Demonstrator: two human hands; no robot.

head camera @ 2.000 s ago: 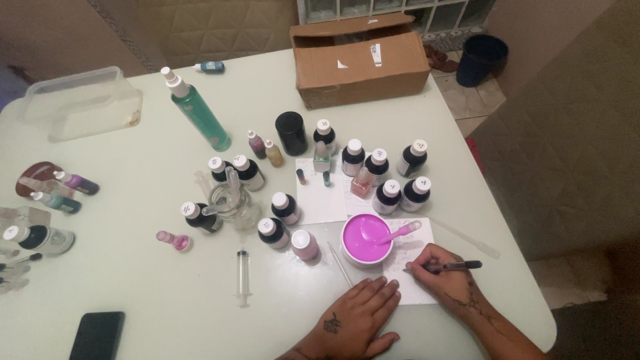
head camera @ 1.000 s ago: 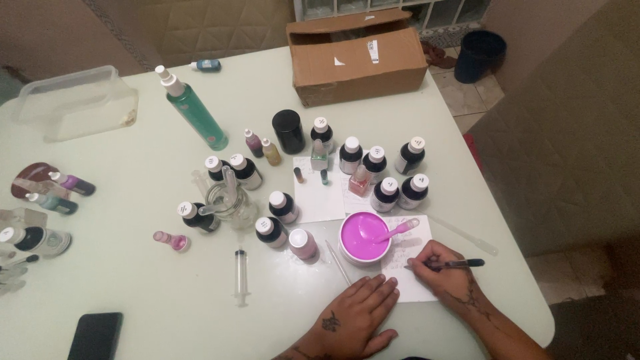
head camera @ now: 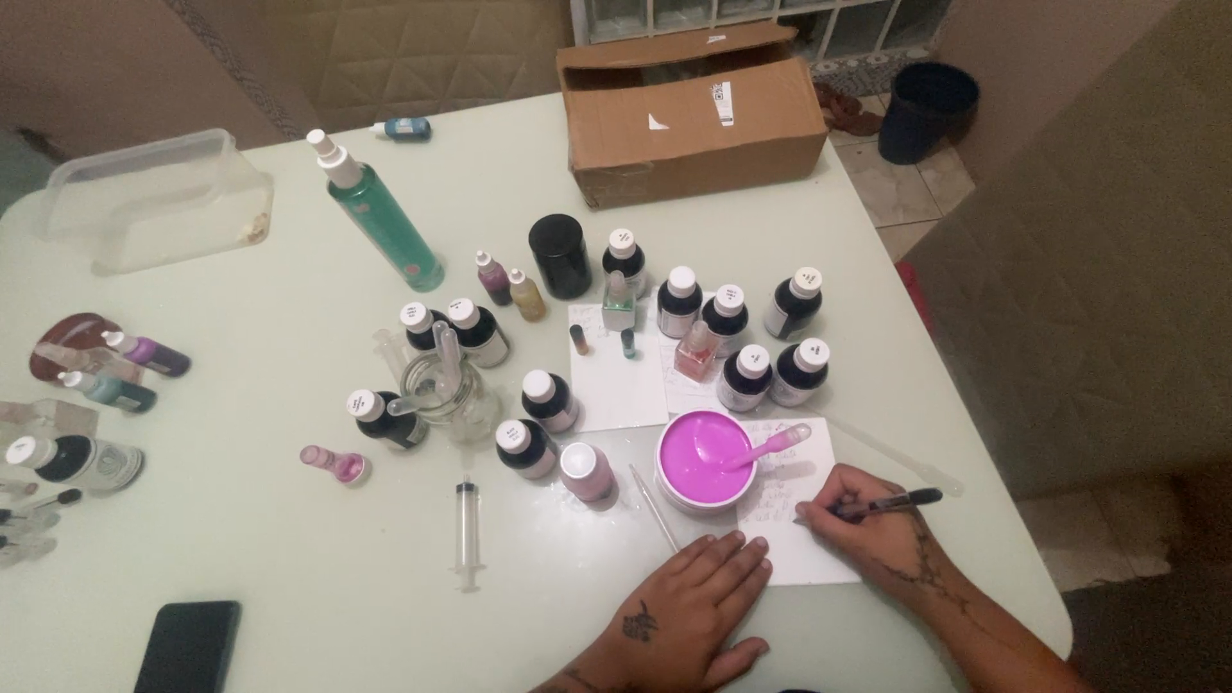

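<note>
My right hand grips a black pen, its tip at a white paper sheet that bears handwriting. My left hand lies flat, palm down, its fingertips at the sheet's left edge. Just beyond them, a white tub of bright pink-purple liquid overlaps the sheet's upper left corner, with a pink-stained plastic pipette leaning in it. A thin clear stick lies left of the tub. Behind it stand a pink bottle with a white cap and several dark white-capped bottles.
A glass jar of pipettes, a plastic syringe and a green spray bottle are left of the tub. A cardboard box sits at the far edge. A phone and a clear plastic container are at the left.
</note>
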